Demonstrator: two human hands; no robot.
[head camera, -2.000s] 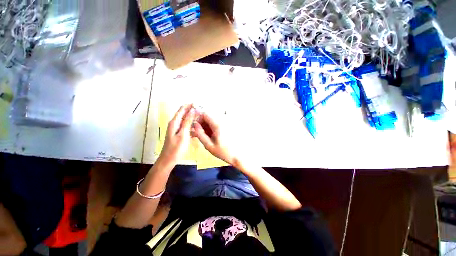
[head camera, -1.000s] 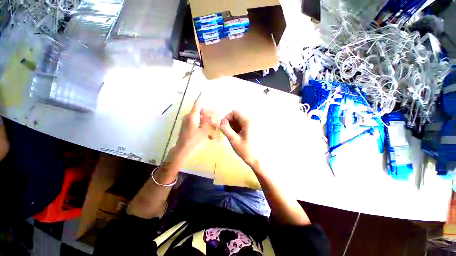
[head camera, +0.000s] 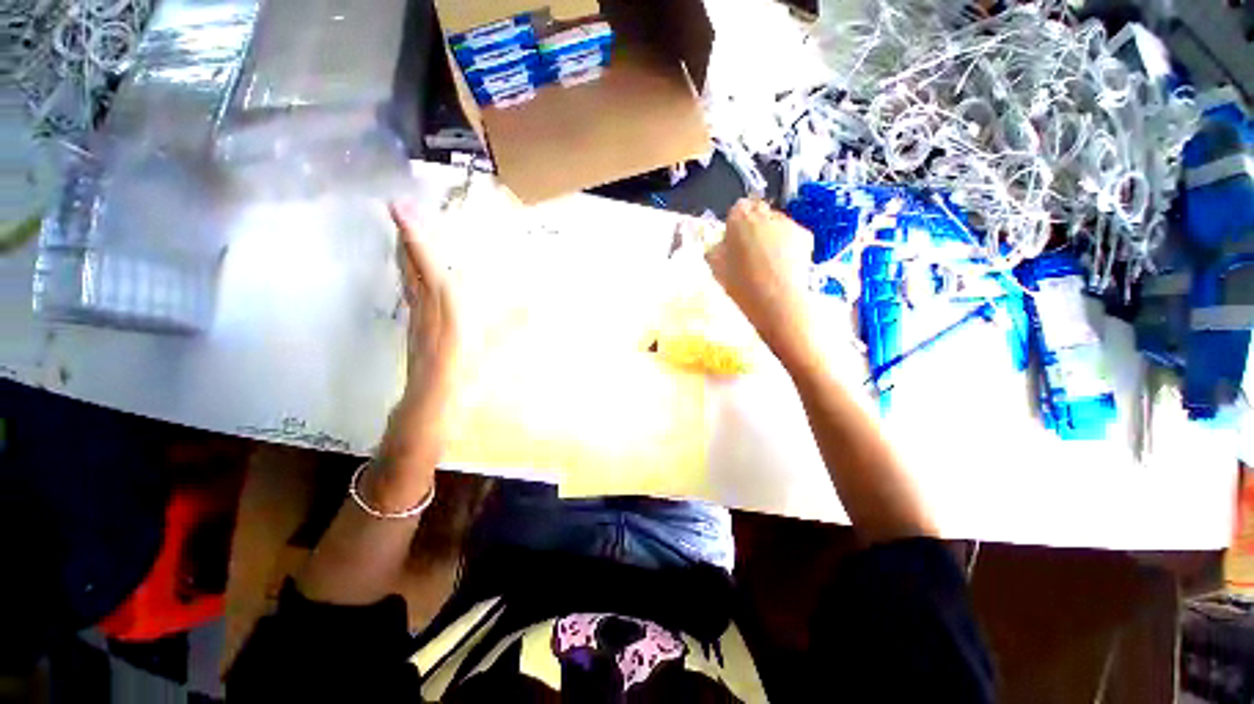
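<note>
My left hand (head camera: 429, 300) is seen edge-on at the left of the yellow sheets, fingers stretched forward towards the glare beside the blister trays; I see nothing held in it. My right hand (head camera: 765, 261) is bent, with fingers curled, beside the heap of coiled cables (head camera: 1018, 131) and the blue-and-white flat boxes (head camera: 880, 261); whether it holds anything is hidden. A small bright yellow curled piece (head camera: 704, 356) lies on the table between my forearms, touched by neither hand. Pale yellow sheets (head camera: 585, 440) lie flat at the near table edge.
An open brown carton (head camera: 598, 142) at the back holds blue-and-white boxes (head camera: 512, 62). Clear ridged blister trays (head camera: 131, 261) are stacked at left. More blue-and-white boxes lie at far right (head camera: 1217, 275). Another cable heap (head camera: 83, 48) is at back left. A red-orange object is below the table.
My hands have parted from close together over the yellow sheets: the left moved left and forward, the right moved right and forward. The yellow piece now lies on the table. The view has shifted.
</note>
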